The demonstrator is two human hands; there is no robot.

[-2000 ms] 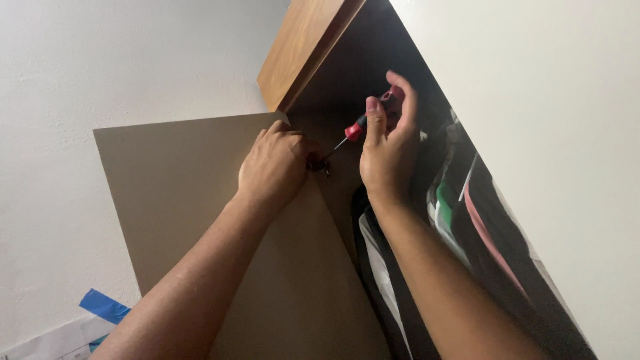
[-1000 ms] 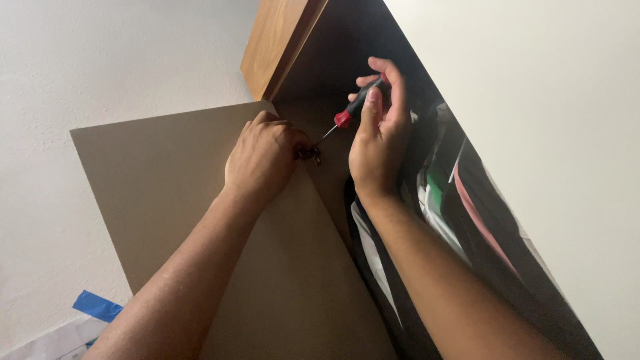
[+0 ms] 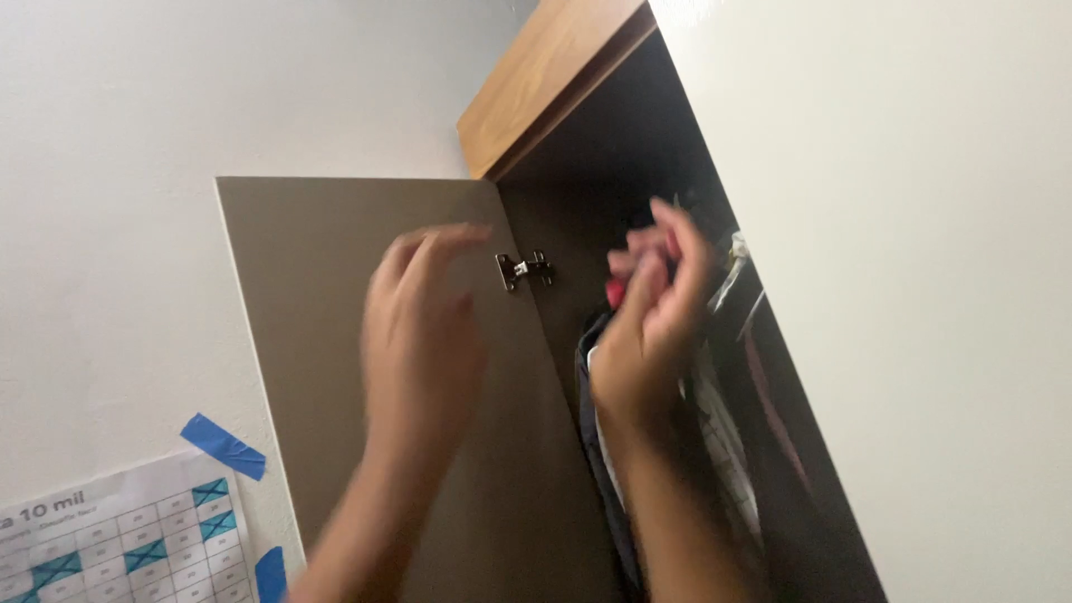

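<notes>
A metal cabinet hinge joins the swung-open door panel to the inner side wall of a dark wardrobe. Left of the hinge, in front of the panel, is my left hand, blurred, fingers apart, with nothing visible in it. My right hand is curled to the right of the hinge, apart from it. Red parts of the screwdriver handle show between its fingers; the shaft cannot be made out.
Hanging clothes fill the wardrobe behind my right forearm. A second pale door covers the right side. Wooden trim runs above. On the left wall, a printed grid sheet is held by blue tape.
My left hand has come off the hinge, which now shows fully. My right hand has drawn the screwdriver away from the hinge. The view has shifted.
</notes>
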